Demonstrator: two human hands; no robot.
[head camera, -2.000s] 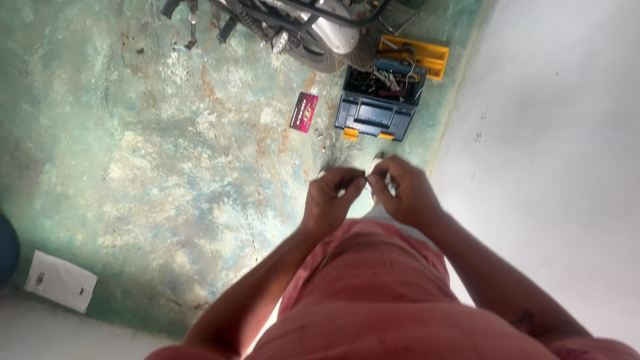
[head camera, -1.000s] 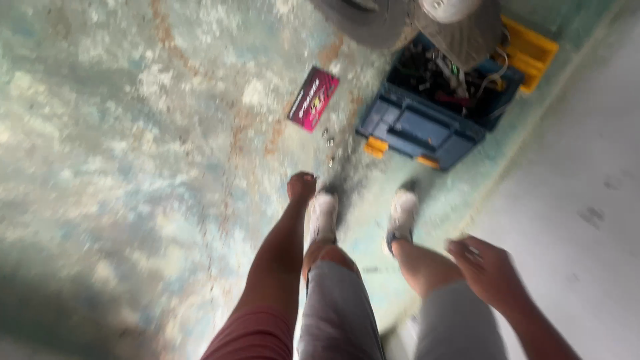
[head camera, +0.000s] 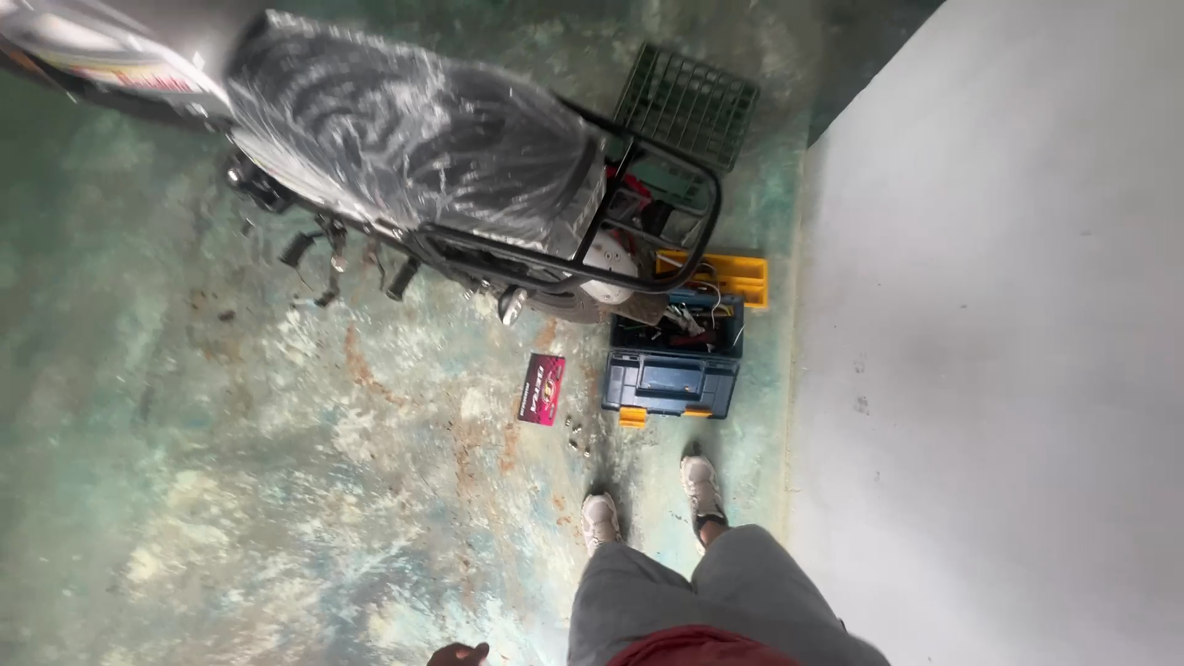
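Note:
Only part of my left hand (head camera: 459, 655) shows, at the bottom edge, away from every object; whether its fingers hold anything cannot be told. My right hand is out of the frame. On the floor ahead of my shoes lies a pink and black box (head camera: 541, 389), with several small metal parts (head camera: 575, 437) beside it. To its right an open blue toolbox (head camera: 671, 384) with yellow latches holds tools. A yellow tray (head camera: 757, 280) sits just behind the toolbox.
A motorcycle with a plastic-covered seat (head camera: 407, 139) and a black rear rack (head camera: 717, 208) stands across the upper left, its rear close to the toolbox. Behind it lies a green wire basket (head camera: 689, 102). A pale wall (head camera: 999, 370) runs along the right.
Two seconds ago my hands were together in front of my body; they then moved apart. Now the left is at the bottom edge and the right is out of view. The view has shifted.

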